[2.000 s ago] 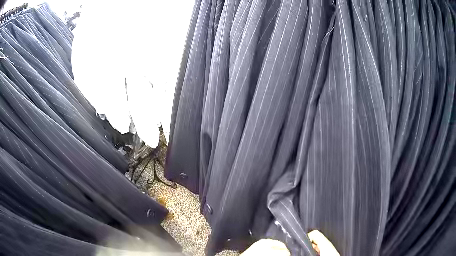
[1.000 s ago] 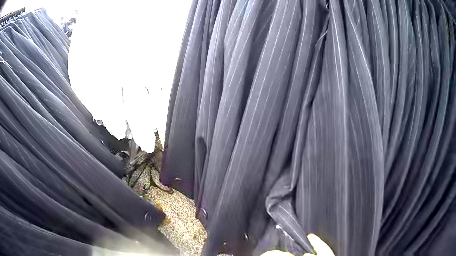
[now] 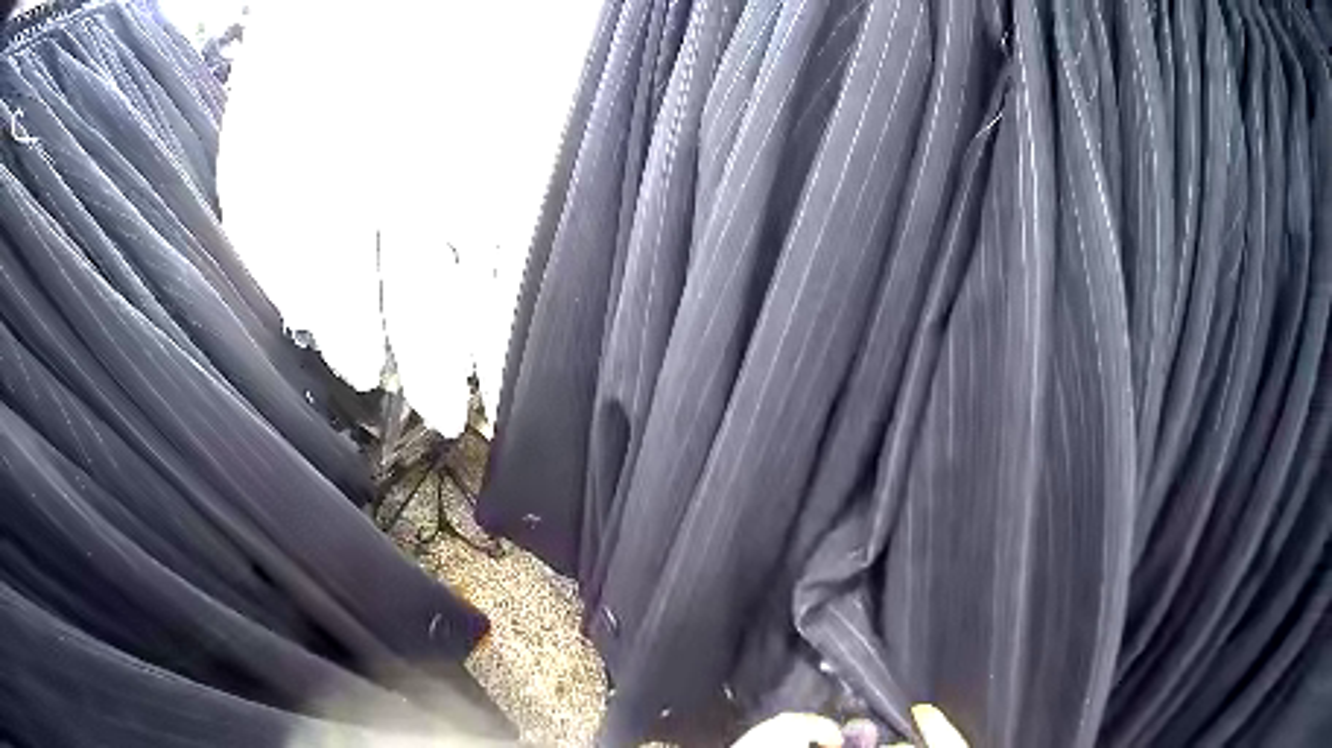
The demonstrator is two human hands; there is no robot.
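Note:
A dark garment with thin pale stripes [image 3: 1008, 482] hangs in front of me on the right. A narrow folded part of it [image 3: 844, 621] runs down to the bottom edge, between my hands. My left hand [image 3: 789, 732] shows as overexposed fingers at the bottom edge, left of this fold. My right hand [image 3: 936, 728] shows as a bright fingertip just right of it. Both hands are mostly cut off by the frame. They appear to hold the cloth's lower end, but the grip itself is hidden.
More striped garments hang packed at the far right [image 3: 1242, 380]. Another dense row [image 3: 190, 395] slants down on the left. An overexposed white mass [image 3: 395, 161] stands between the rows. Below it are dark thin legs or strips and the speckled floor [image 3: 533, 628].
The hands sit slightly lower in view and show less. The fold stays between them. The right-hand garments have shifted a little to the right in view since a second ago.

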